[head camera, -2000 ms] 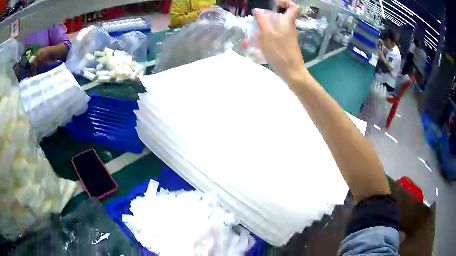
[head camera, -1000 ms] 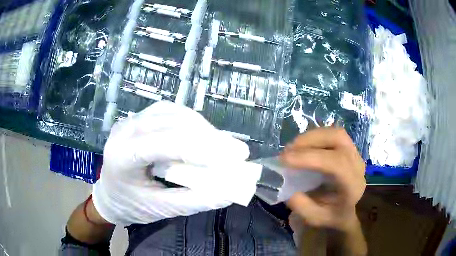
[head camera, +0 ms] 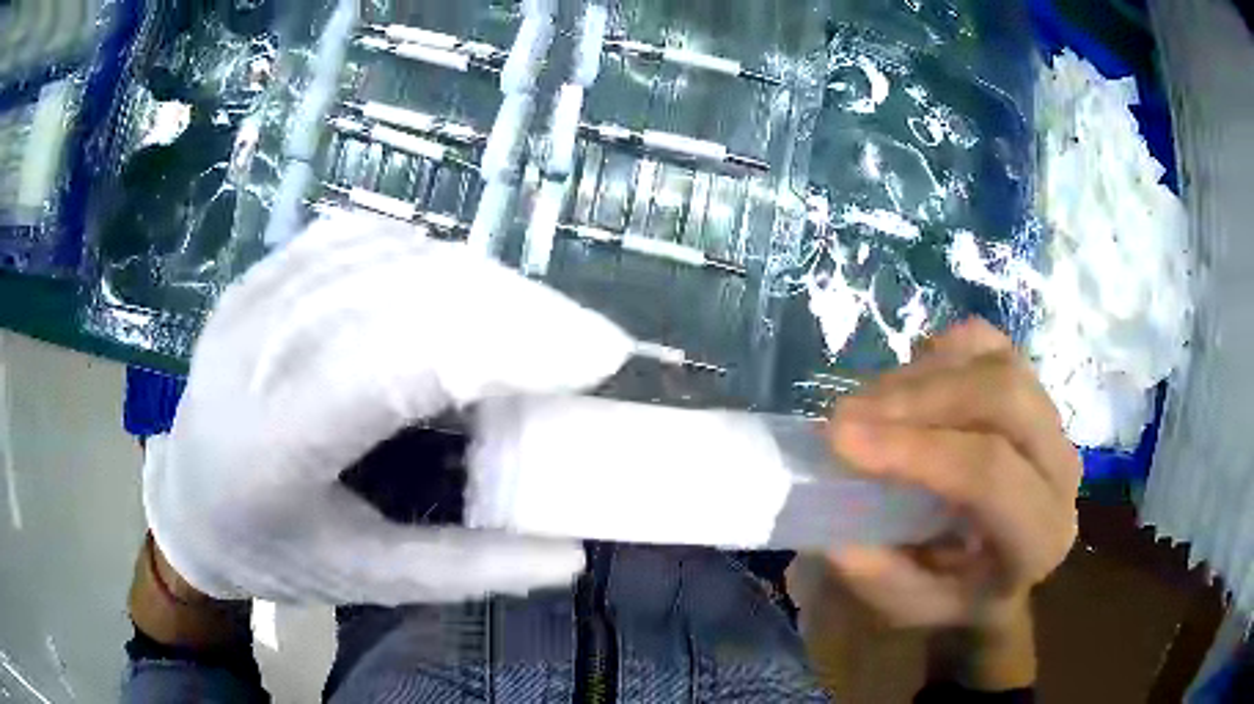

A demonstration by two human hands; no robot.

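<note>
My left hand [head camera: 371, 399], in a white glove, is around the left end of a white block-shaped unit [head camera: 633, 472] above my lap. My bare right hand [head camera: 963, 475] grips a translucent grey piece [head camera: 853, 512] at the unit's right end. The unit lies level between my hands; whether the translucent piece is a sleeve or a bag I cannot tell. Beyond my hands, a clear tray [head camera: 908, 151] holds rod parts [head camera: 660, 140] with white sleeves and metallic tips in rows. My left glove covers the tray's near left part.
A blue basket [head camera: 1152, 447] at the right holds a heap of white slips [head camera: 1111, 261]. The zigzag edges of a white sheet stack [head camera: 1210, 316] stand at the far right. Another blue-edged tray [head camera: 83, 179] is at the far left. A brown box [head camera: 1121, 605] shows at the lower right.
First the view showed the sheet stack and my raised right hand; then it turned down to the tray. Since the last earlier frame, the unit is more level and my gloved hand has opened wider around it.
</note>
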